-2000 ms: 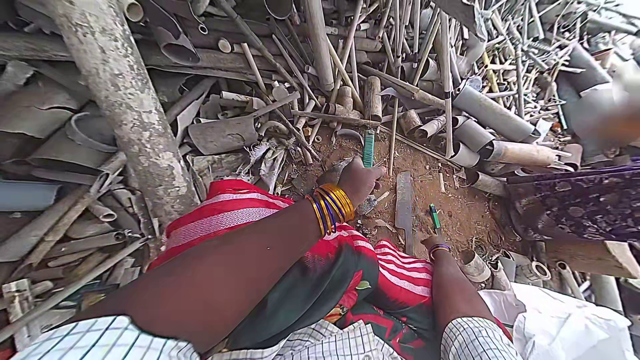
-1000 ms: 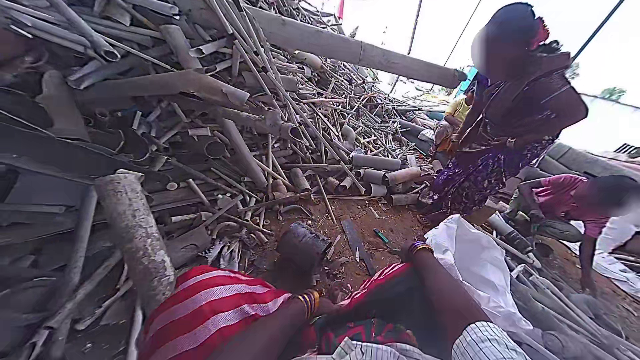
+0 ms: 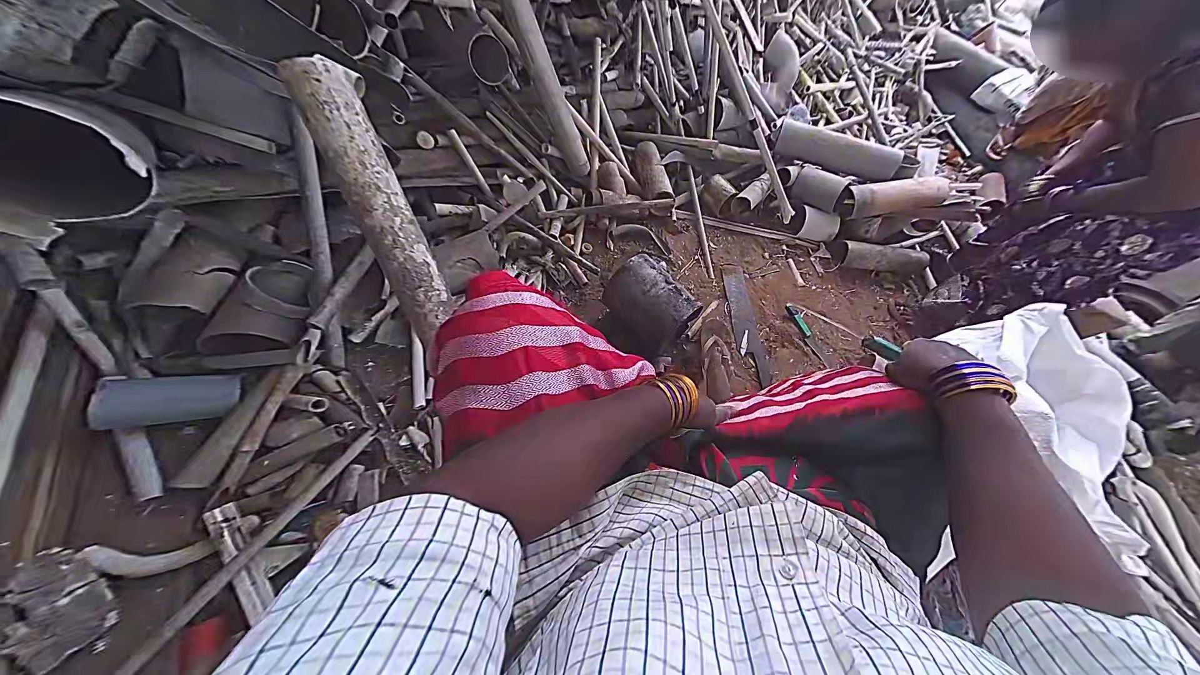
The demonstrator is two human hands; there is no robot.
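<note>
My left hand (image 3: 701,412), below yellow bangles, is down in the lap between the knees; its fingers are mostly hidden, so its hold is unclear. Just ahead of it a dark, sooty cylindrical piece (image 3: 652,302) rests near the left knee. My right hand (image 3: 923,364), with blue and gold bangles, is closed around a green object (image 3: 881,348) above the right knee. On the soil ahead lie a flat grey metal strip (image 3: 745,323) and a second green object (image 3: 800,322). Red and white striped cloth (image 3: 525,352) covers the knees.
Broken pipe pieces (image 3: 839,150) and thin rods are heaped ahead. A thick rough post (image 3: 370,187) leans at the left, beside a grey pipe piece (image 3: 164,401). White sacking (image 3: 1050,403) lies to the right. Another person in patterned dark cloth (image 3: 1106,239) is at the upper right.
My left hand, reaching forward near a green object two seconds ago, is now back in the lap. My right hand has come from the ground to above the right knee. The view has swung down again.
</note>
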